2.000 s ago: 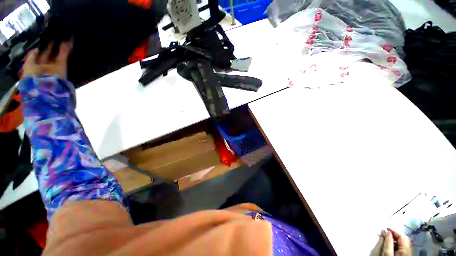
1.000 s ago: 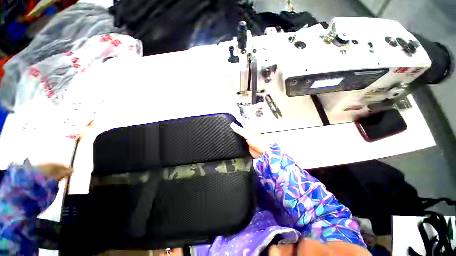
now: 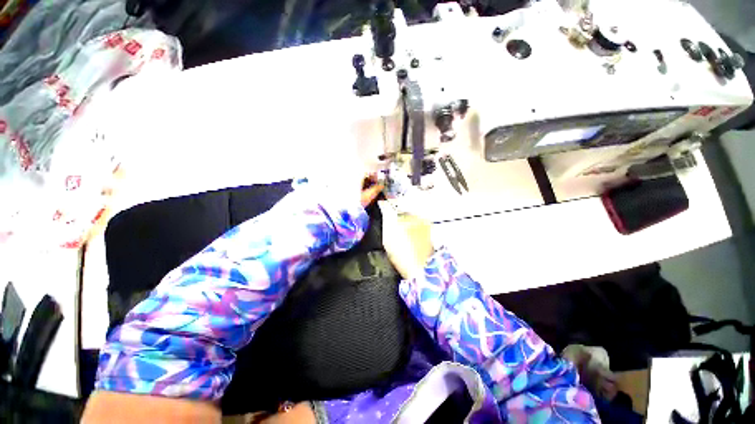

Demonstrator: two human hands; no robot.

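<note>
The black padded back panel (image 3: 352, 331) with a camouflage band lies on the table front and over my lap, left of the needle. Its top right corner reaches toward the sewing machine's needle area (image 3: 397, 178). My left hand (image 3: 372, 190) is at that corner, just left of the presser foot; its sleeve crosses the panel and only some fingers show, so its grip is unclear. My right hand (image 3: 407, 240) holds the panel's right edge, just in front of the needle; its fingers are washed out by glare. Whether a small piece is between the hands cannot be seen.
The machine head (image 3: 596, 91) with a lit display stands at the right. Thread snips (image 3: 454, 174) lie right of the needle. A phone (image 3: 646, 204) lies further right. A plastic bag (image 3: 74, 149) is at the left, with dark strap pieces (image 3: 37, 339) below it.
My left hand has moved from the left table, across the panel, to the needle area. The panel has shifted slightly left. My right hand has stayed near its right edge. The view has moved closer to the machine.
</note>
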